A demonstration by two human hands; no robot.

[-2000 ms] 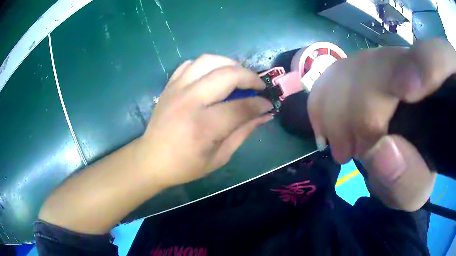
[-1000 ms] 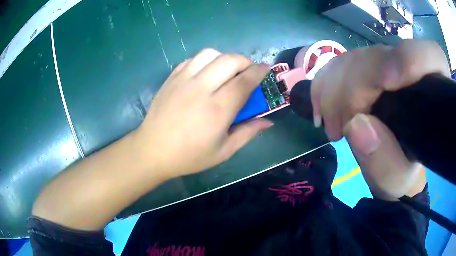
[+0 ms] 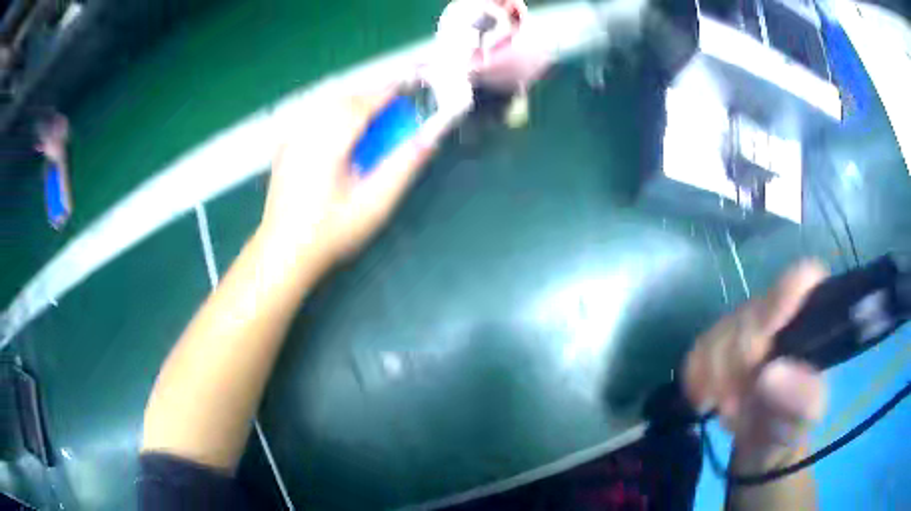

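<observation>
The frame is blurred. My left hand (image 3: 325, 185) holds a pink handheld fan unit (image 3: 514, 62) near the white edge strip, at the top middle. The fan's blue battery (image 3: 388, 135) shows between my fingers and its round head points away from me. My right hand (image 3: 764, 364) is at the lower right, closed around the black electric screwdriver (image 3: 839, 314). The screwdriver is apart from the fan. Its black tip end is near the bench's front edge. Screws cannot be made out.
The silver-white screw feeder (image 3: 734, 140) stands at the upper right. Another fan unit with a blue battery (image 3: 57, 192) lies on the green conveyor (image 3: 200, 90) at the far left. The white edge strip (image 3: 150, 205) runs between conveyor and bench. A black cord (image 3: 799, 464) loops below my right hand.
My left hand has carried the fan up and away from me to the edge strip. My right hand has drawn the screwdriver back from the fan, down to the right. The camera view has shifted.
</observation>
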